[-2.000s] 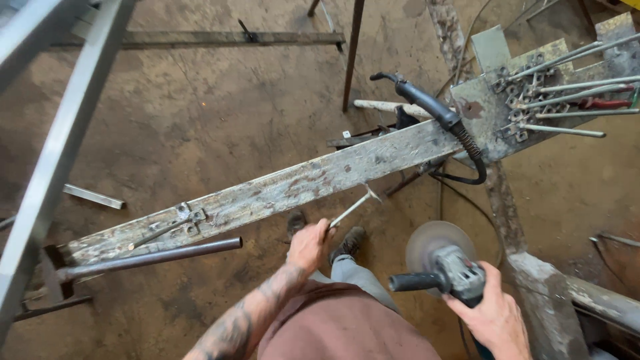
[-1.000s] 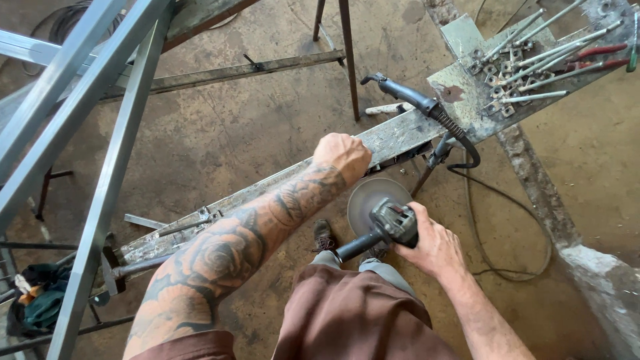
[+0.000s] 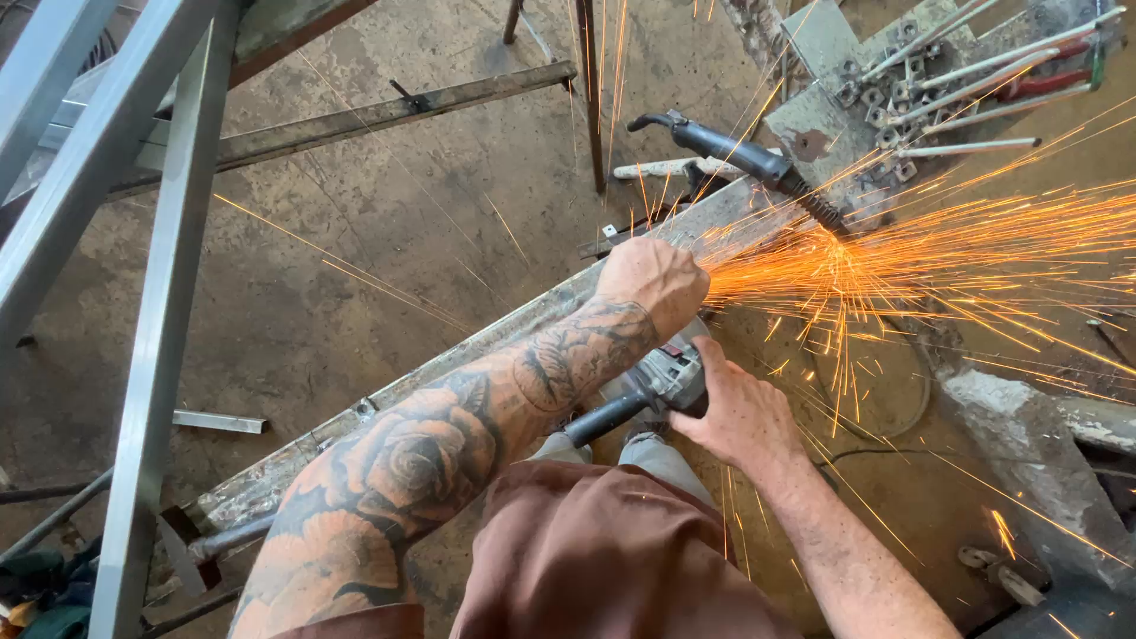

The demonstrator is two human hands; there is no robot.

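My right hand (image 3: 741, 404) grips the body of an angle grinder (image 3: 670, 373), whose black side handle points down to the left. My left hand (image 3: 655, 280) is closed in a fist above the grinder's disc, over the long, worn steel beam (image 3: 532, 311). What it holds is hidden beneath it, and so is the spot where the disc touches. Orange sparks (image 3: 834, 257) stream from just beside that fist toward the right. A welding torch (image 3: 737, 155) with a black handle lies across the beam, within the reach of the sparks.
Metal rods (image 3: 976, 84) with small square pieces lie heaped on a steel plate (image 3: 812, 142), upper right, beside red-handled pliers (image 3: 1047, 84). Square steel tubes (image 3: 164, 293) slant across the left side. A cable (image 3: 919, 390) loops over the floor at right.
Sparks now fly, where neither earlier frame shows any. My left hand held a thin rod in the open two seconds ago; that rod is now out of sight. The grinder has come in under my left hand.
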